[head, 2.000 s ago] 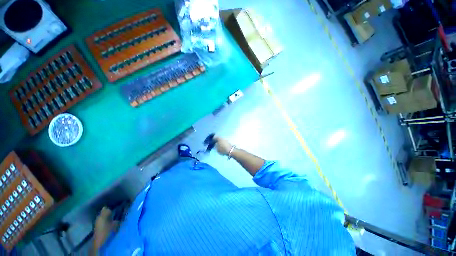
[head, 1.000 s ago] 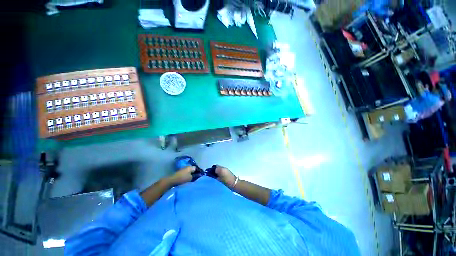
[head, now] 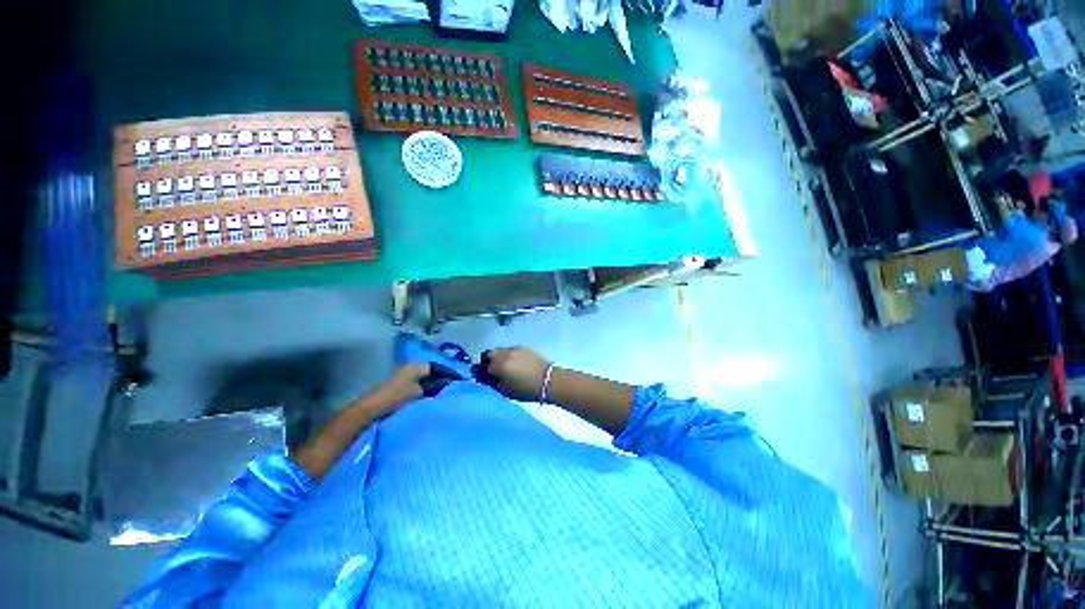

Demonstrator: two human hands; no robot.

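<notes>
My left hand (head: 413, 382) and my right hand (head: 515, 372) are close together at the front of my blue smock (head: 524, 500), below the bench edge. Both have black coverings on the fingertips. The fingers are curled on the smock's front edge; the exact grip is small and blurred. A stack of reddish-brown fixture boards (head: 243, 207) with three rows of silver-white parts lies on the green bench at the left. A round pale dish (head: 432, 159) of tiny pieces is right of it.
Two boards with dark parts (head: 437, 89) (head: 585, 110) lie behind the dish. A grey-blue slotted block (head: 601, 179) and crumpled clear bags (head: 684, 137) are at the bench's right. A metallic panel (head: 196, 473) is low left. Cartons (head: 934, 422) and racks stand right, with a person (head: 1023, 250).
The view has turned left, bringing the stack of boards fully into view. My left hand has come from the lower left to beside my right hand at the smock front. The bench things look unmoved.
</notes>
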